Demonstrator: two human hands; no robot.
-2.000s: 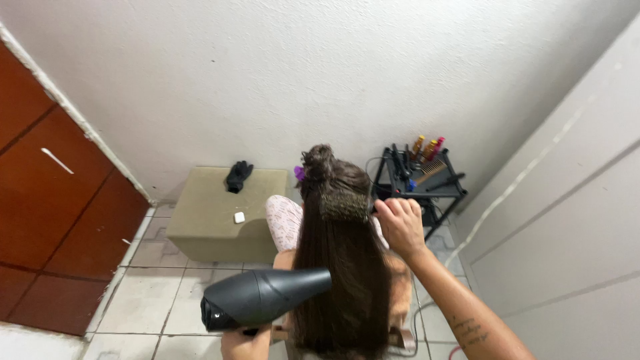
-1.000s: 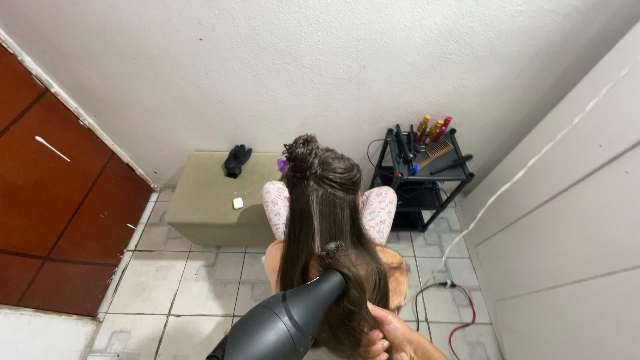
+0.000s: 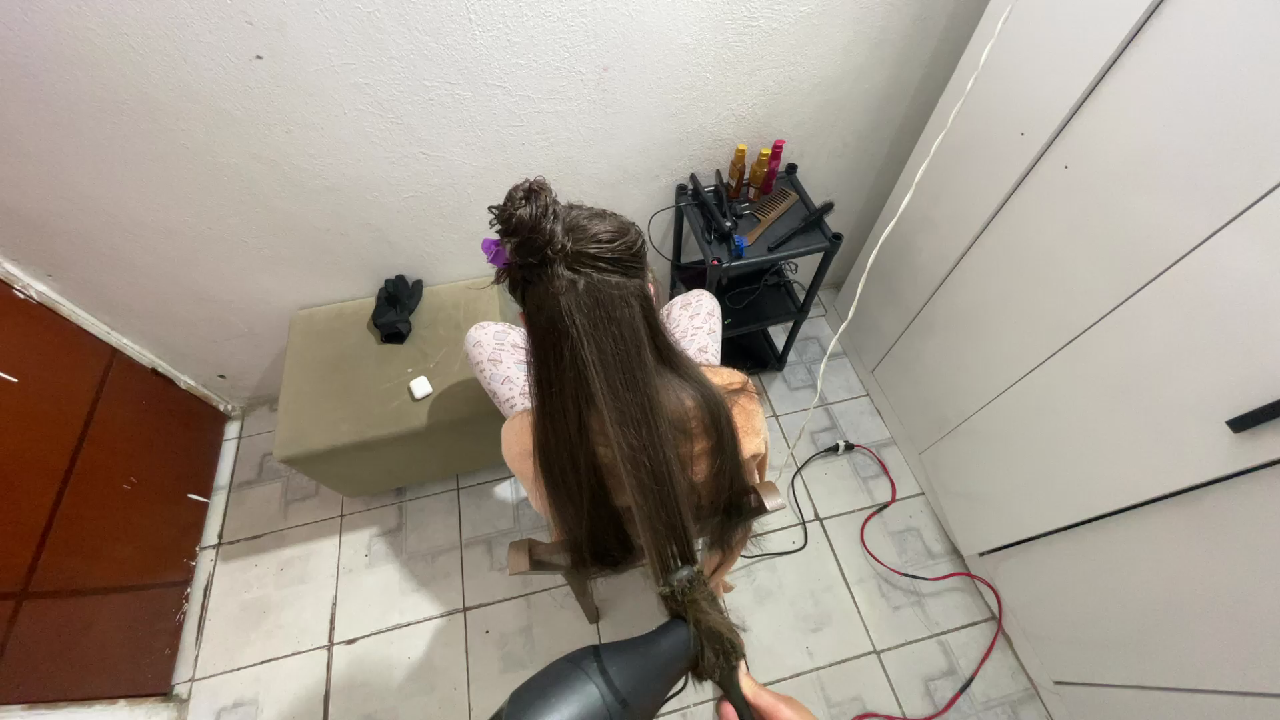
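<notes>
A seated person with long dark hair point(image 3: 610, 400) has their back to me, the top part twisted into a bun point(image 3: 530, 215) beside a purple clip point(image 3: 494, 252). At the bottom, my right hand point(image 3: 765, 697) grips the handle of a round hairbrush point(image 3: 705, 625), whose bristles have the ends of a hair section wrapped on them. The nozzle of a dark hair dryer point(image 3: 610, 675) points at the brush from the left, close to it. The dryer's handle and my left hand are out of the frame.
A beige ottoman point(image 3: 340, 370) at left bears a black glove point(image 3: 396, 308) and a small white case point(image 3: 420, 387). A black shelf cart point(image 3: 825, 245) holds bottles, a wooden comb point(image 3: 772, 215) and a flat iron point(image 3: 711, 207). Black and red cords point(image 3: 890, 490) lie on the tiles by white cabinets point(image 3: 1120, 330).
My right hand and the brush have moved from near the head down to the hair ends. The dryer has followed downward. The view has shifted.
</notes>
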